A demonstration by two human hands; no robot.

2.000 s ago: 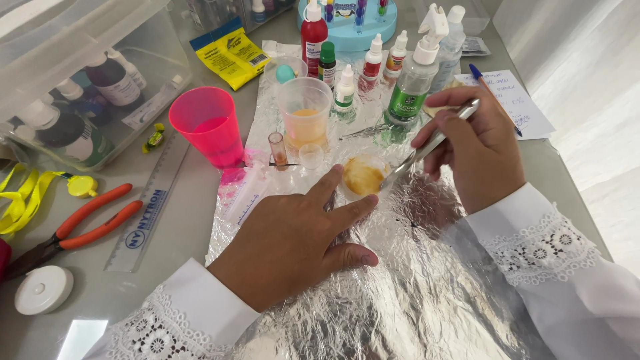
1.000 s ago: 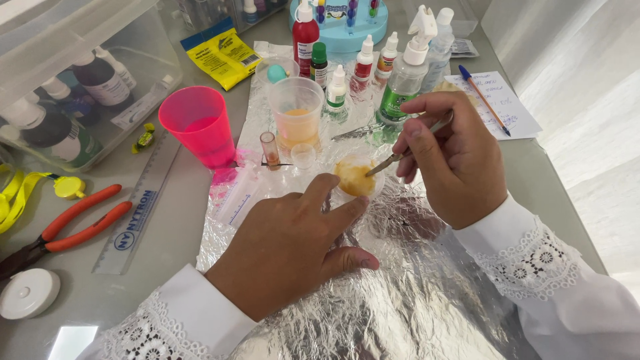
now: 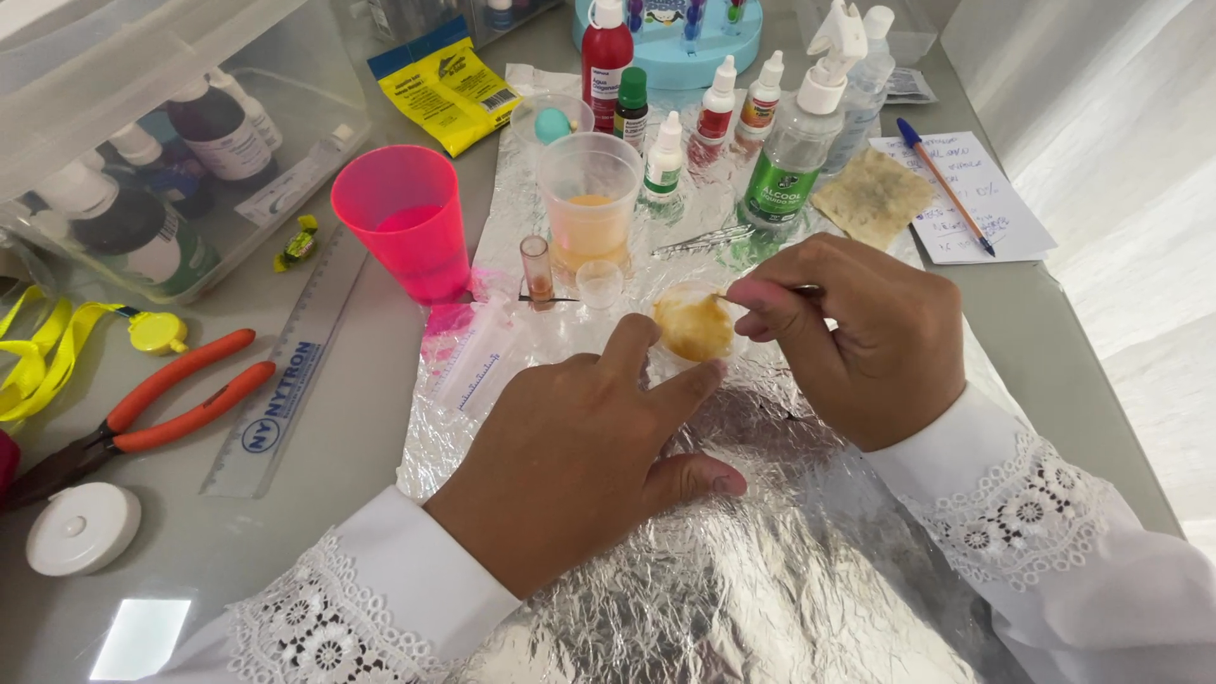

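Observation:
My left hand (image 3: pixel 589 446) lies over the aluminium foil (image 3: pixel 722 589), its index and middle fingertips against the near rim of a small clear dish (image 3: pixel 693 325) that holds a yellow-brown substance. Pinched in my right hand (image 3: pixel 845 332) at the dish's right edge is a thin metal tool (image 3: pixel 807 288), mostly hidden by the fingers, so its kind cannot be told. Left of the dish are a tiny clear cup (image 3: pixel 599 283) and a small vial (image 3: pixel 537 271) of brownish liquid. Behind them is a clear plastic cup (image 3: pixel 589 214) with pale orange liquid. Metal tweezers (image 3: pixel 701 241) lie behind the dish.
At left are a pink cup (image 3: pixel 404 223), a ruler (image 3: pixel 285 380), orange-handled pliers (image 3: pixel 180 394), a white round lid (image 3: pixel 84 528) and a clear storage bin (image 3: pixel 285 57). Behind stand dropper bottles (image 3: pixel 664 157) and a spray bottle (image 3: pixel 793 157). A pen (image 3: pixel 945 190) rests on written paper (image 3: pixel 1007 223) at right.
The right hand has turned, and the tool that showed long and slanted two seconds ago is now mostly behind the fingers. A stained cloth-like square behind that hand shows more fully. The left hand stays by the dish.

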